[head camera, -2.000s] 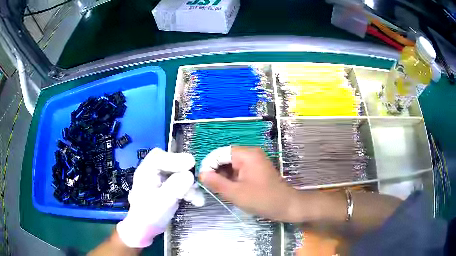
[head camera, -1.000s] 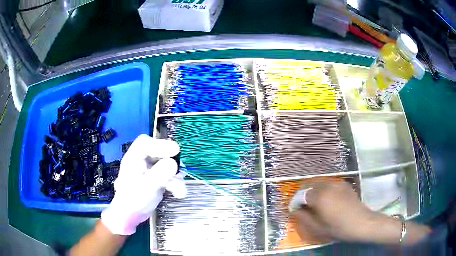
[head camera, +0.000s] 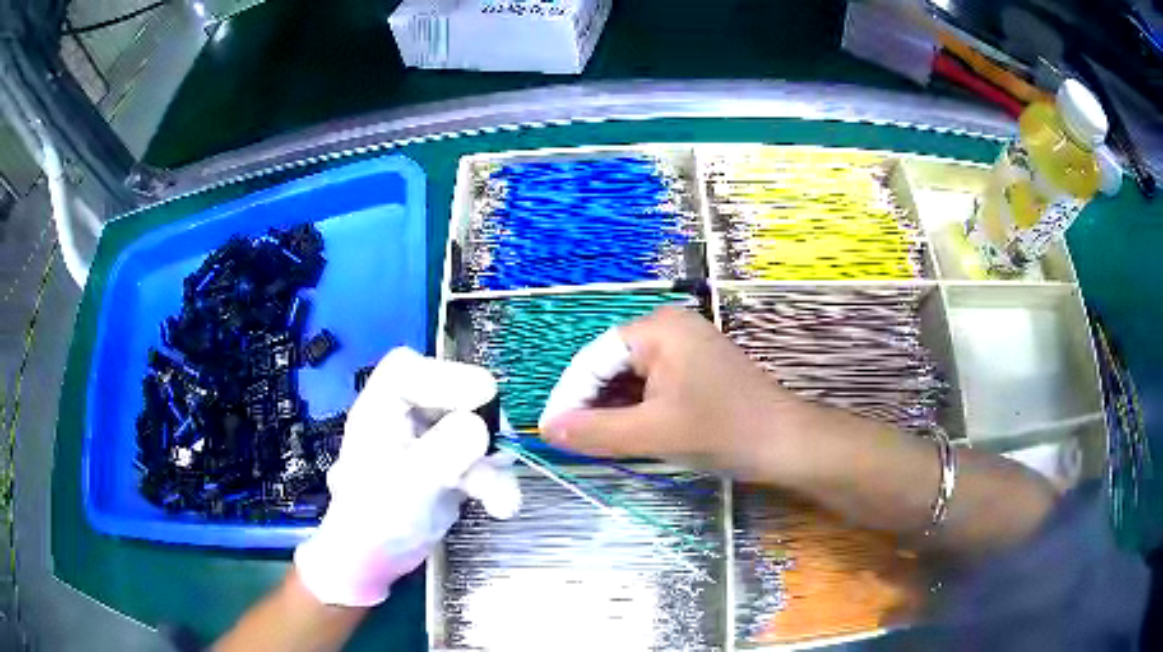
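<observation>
My left hand (head camera: 406, 474), in a white glove, pinches a small black connector housing (head camera: 487, 418) between thumb and forefinger. A white wire and a green wire (head camera: 610, 499) trail from the housing to the lower right, with a blue wire beside them. My right hand (head camera: 650, 392), bare with white fingertip covers, pinches a short orange wire end (head camera: 528, 433) just right of the housing. The fingers hide most of that wire, and I cannot tell whether its tip is inside the housing. The orange wires (head camera: 835, 573) lie in the bottom compartment, partly under my right forearm.
The cream divided tray (head camera: 714, 290) holds blue, yellow, green, brown and white wires. A blue tray (head camera: 370, 242) at left holds heaped black housings (head camera: 242, 369). A bottle of yellow liquid (head camera: 1039, 185) stands upper right. A white box (head camera: 504, 32) and red and orange handled tools (head camera: 982, 87) lie behind.
My right hand has moved from the orange compartment up and left to the housing, now with an orange wire. My left hand still holds the housing. The view has shifted slightly.
</observation>
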